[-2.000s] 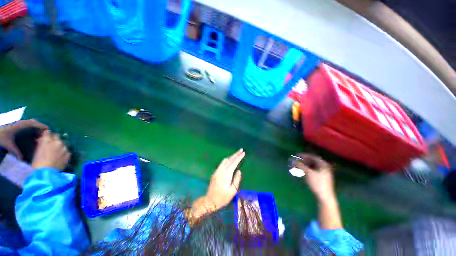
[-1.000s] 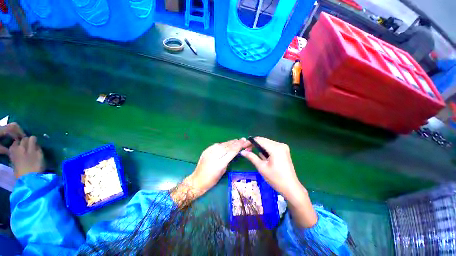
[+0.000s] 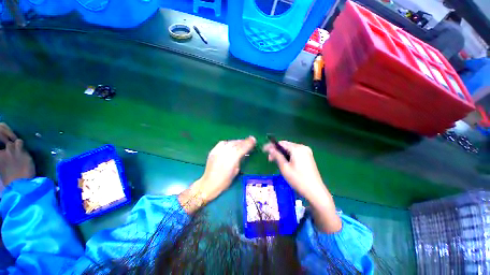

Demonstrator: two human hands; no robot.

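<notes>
My left hand [image 3: 224,165] is over the near edge of the green belt, palm turned inward, fingertips towards my right hand. Whether it holds something small is hidden. My right hand [image 3: 301,167] grips a slim dark tool [image 3: 280,149], likely tweezers, pointing up and left. A small gap separates the hands. A blue bin [image 3: 288,207] of small pale pads [image 3: 261,202] sits just below them, partly covered by hair.
A small black unit [image 3: 105,92] lies on the green belt [image 3: 161,113]. Another blue bin [image 3: 65,185] is at left, beside a neighbour's hand [image 3: 15,160]. Red crates [image 3: 376,80], an orange-handled tool [image 3: 318,70] and a tape roll [image 3: 180,31] are beyond. Ribbed clear trays [image 3: 450,233] stand right.
My right hand came in from the right to meet my left hand; now they are slightly apart. The white piece seen at my right hand earlier no longer shows. The view has shifted.
</notes>
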